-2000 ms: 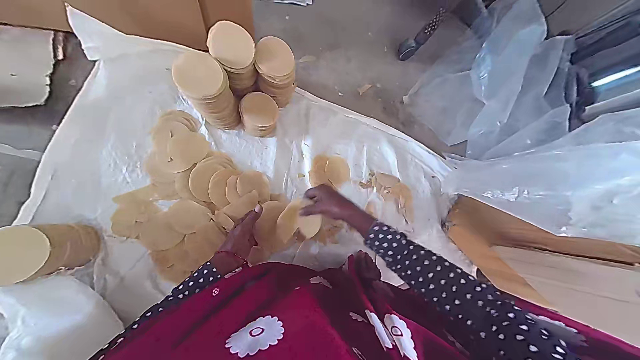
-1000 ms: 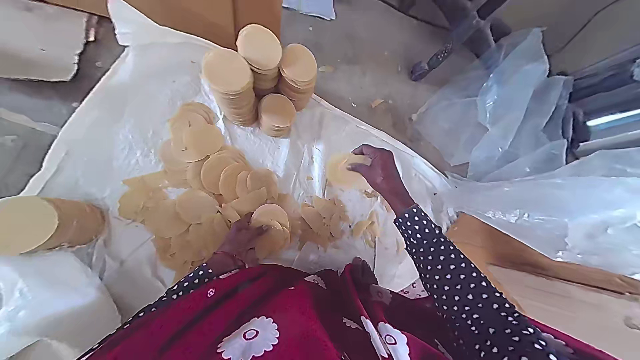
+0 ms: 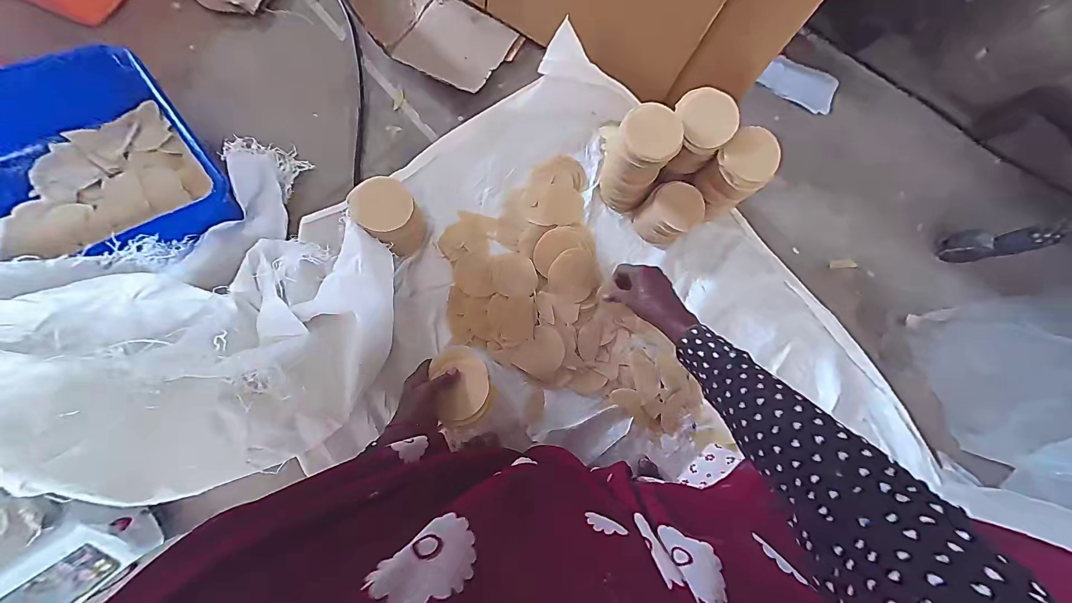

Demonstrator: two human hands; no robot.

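My left hand [image 3: 425, 394] grips a small stack of thin round tan discs [image 3: 463, 387], thumb on top, low on the white sheet [image 3: 758, 276]. To its upper right, my right hand [image 3: 641, 293] is bent with its fingertips close together at the right edge of a loose pile of discs [image 3: 511, 276]; whether it pinches a disc cannot be made out. Smaller and broken pieces [image 3: 645, 381] lie below that hand. Several tall, neat stacks of discs [image 3: 651, 134] stand at the sheet's upper right, and another stack [image 3: 385, 205] stands at its left side.
At the upper left is a blue plastic crate [image 3: 159, 92] with tan pieces inside. White woven sacking [image 3: 167, 377] lies crumpled below it. A cardboard box [image 3: 603, 42] stands behind the sheet. Clear plastic film [image 3: 997, 377] spreads at the right, beneath a person's foot [image 3: 997, 243].
The view has swung left, bringing the blue crate in. My right hand has left the pale disc it held at the sheet's right and is now beside the pile. My left hand still holds discs.
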